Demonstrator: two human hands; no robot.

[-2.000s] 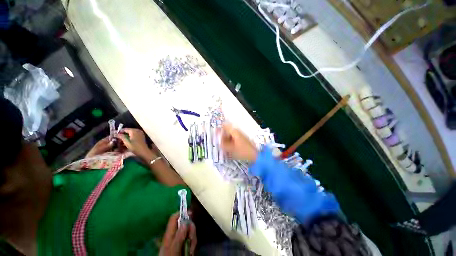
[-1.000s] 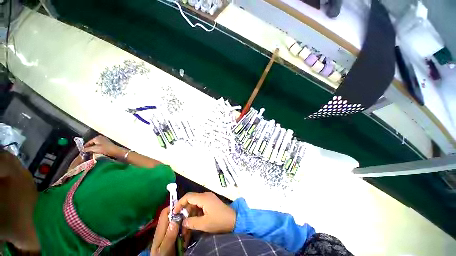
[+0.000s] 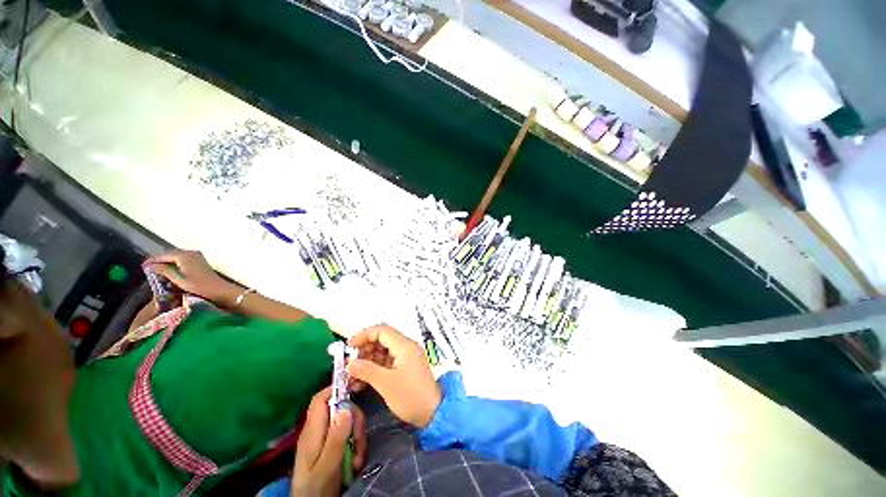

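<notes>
A slim white and green-black device body stands roughly upright in my left hand, low in the picture, its white end up. My right hand, in a blue sleeve, is at the body's upper white end, thumb and fingertips close together there. Whether the right fingers hold a small part is too small to tell. The lower part of the body is partly hidden by the left fingers.
On the cream worktop lie a dense row of assembled units, small fittings and blue-handled pliers. A coworker in green sits close at left. A brown stick crosses the green belt.
My right hand first came back from the worktop to the body in my left hand. Since then it has moved up to the body's white end.
</notes>
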